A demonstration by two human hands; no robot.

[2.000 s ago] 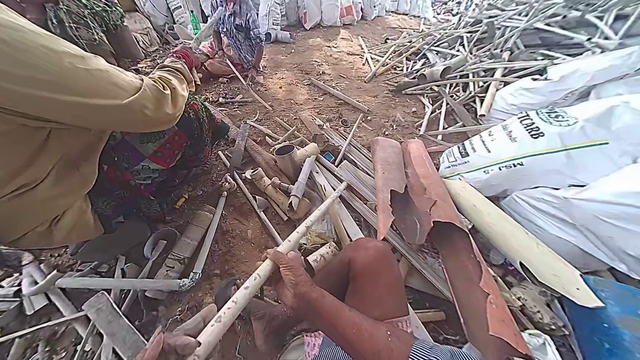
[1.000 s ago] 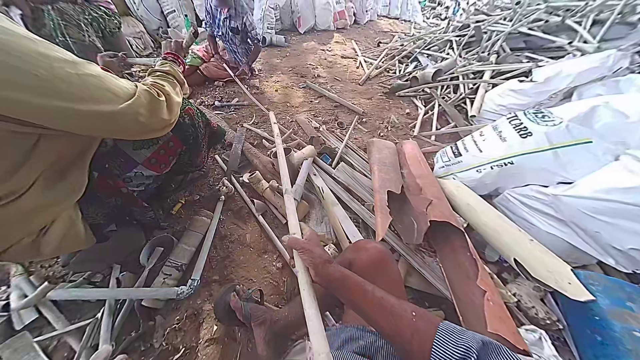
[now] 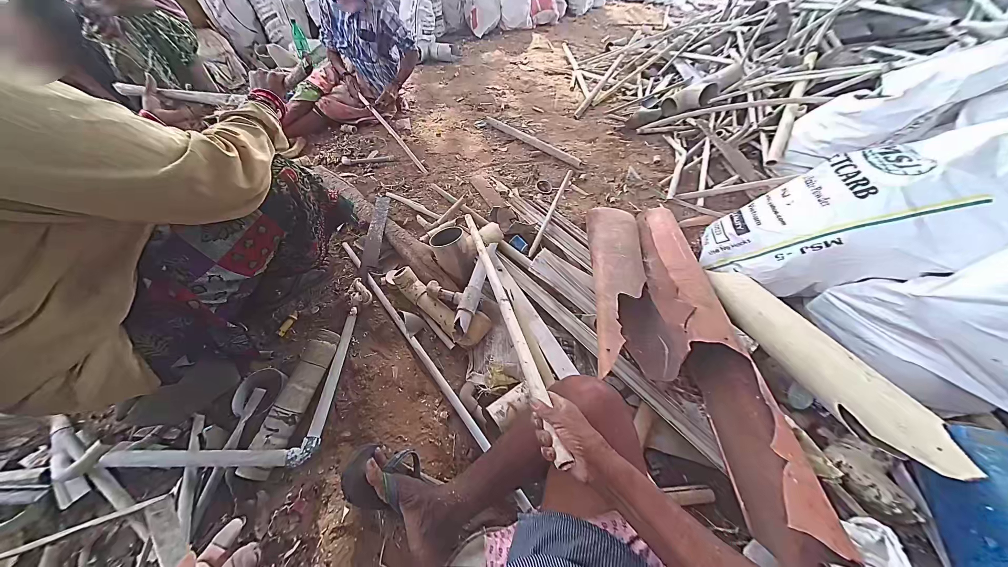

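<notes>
My right hand [image 3: 568, 437] is closed around the near end of a long, pale plastic pipe [image 3: 508, 323], above my bent knee. The pipe points forward, its far end over a heap of pipe pieces. At the bottom left edge, my left hand [image 3: 228, 547] shows only its fingers, spread, with nothing seen in them; the palm is cut off by the frame. Close to it lie a grey pipe with an elbow joint [image 3: 197, 458] and flat plastic scraps [image 3: 161, 524]. Broken reddish-brown pipe pieces [image 3: 713, 315] lie to the right of my knee.
A co-worker in a tan sleeve [image 3: 142, 173] sits at the left, holding a pipe [image 3: 177, 94]. Another person [image 3: 366, 55] sits farther back. White sacks [image 3: 858, 205] and a cream split pipe [image 3: 835, 370] lie at the right. A large pipe pile [image 3: 732, 87] is behind.
The pipe was held slanting across my lap with both hands near it; it now points forward in my right hand. My left hand, out of view one second ago, shows at the bottom left.
</notes>
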